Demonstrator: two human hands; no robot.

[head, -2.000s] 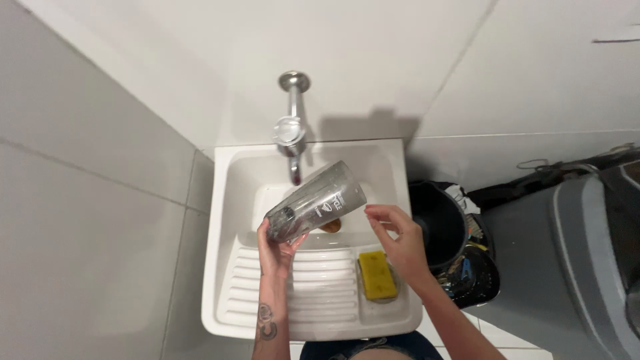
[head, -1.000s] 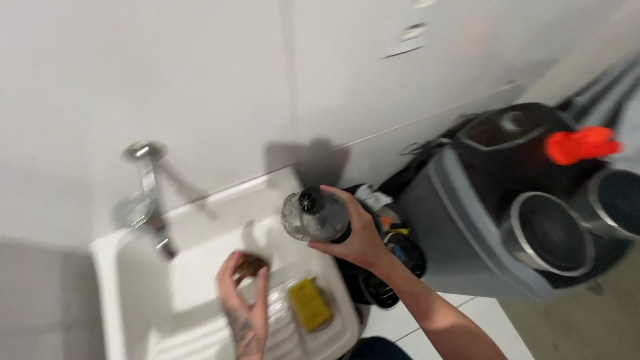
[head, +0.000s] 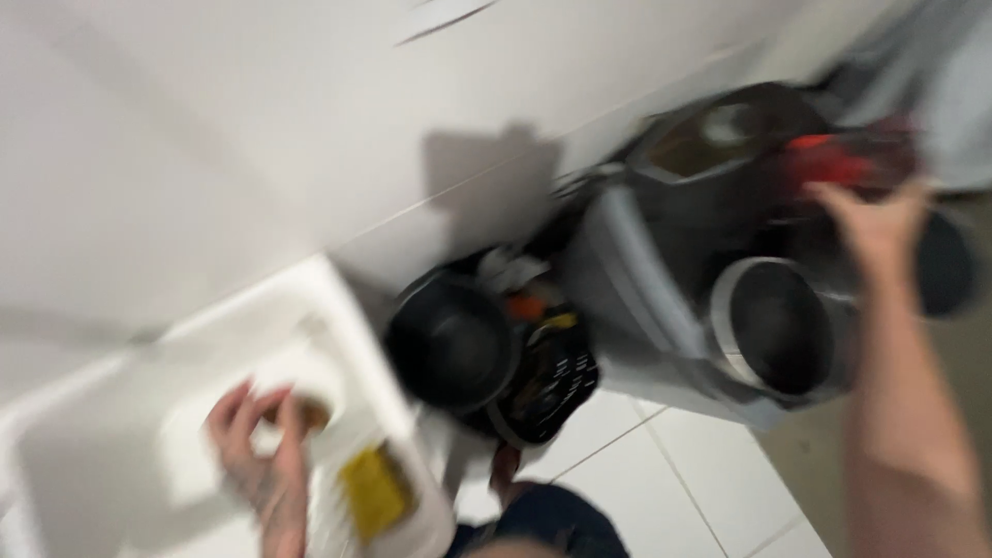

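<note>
Over a white sink (head: 364, 356) is my left hand (head: 260, 442), its fingers curved and apart, with nothing seen between them. Just beyond the fingertips a small brown round thing (head: 316, 415) shows in the basin; whether they touch it is unclear. A yellow sponge (head: 374, 492) lies on the sink's ledge. My right hand (head: 876, 213) reaches over the dark top of a grey appliance, its fingers around a see-through bottle (head: 891, 159) that is heavily blurred. A red object (head: 829, 163) is beside or behind the bottle.
On the appliance (head: 635, 271) are a pot-like round vessel (head: 779, 325), another dark round item (head: 945, 263) and an angular dark container (head: 697, 139). A black bucket (head: 453, 341) and a black basket (head: 550, 384) with mixed things stand between sink and appliance.
My right hand has carried the bottle from beside the sink to above the grey appliance. Two seconds ago my left hand held the bottle over the sink. The view has swung right.
</note>
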